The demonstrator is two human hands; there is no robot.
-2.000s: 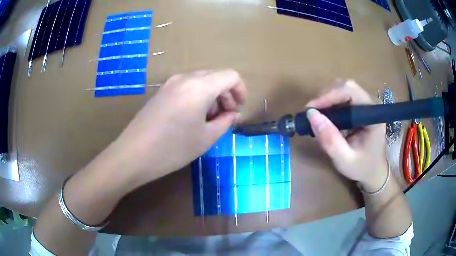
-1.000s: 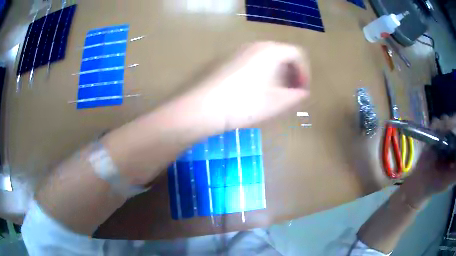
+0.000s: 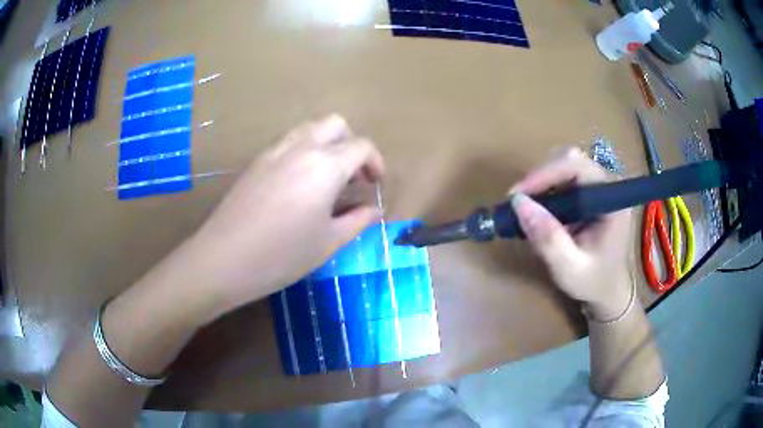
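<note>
Joined blue solar cell pieces lie on the bench in front of me, with silvery ribbons along them and ends past the near edge. My left hand is over their upper left part, fingers curled. Its fingertips are at a ribbon end that sticks out past the far edge; whether they grip it is unclear. My right hand holds the black soldering iron by its handle. The iron tip is at the upper right part of the cells, just right of that ribbon. My left hand hides the upper left corner.
Another blue cell and dark cells lie at left, a dark cell at the far edge. At right are cut ribbon pieces, scissors, a white bottle, an orange-brown tool and a dark stand.
My right hand has brought the iron from the far right back to the cells. My left hand has moved left and down, to the ribbon end. The camera view has shifted slightly.
</note>
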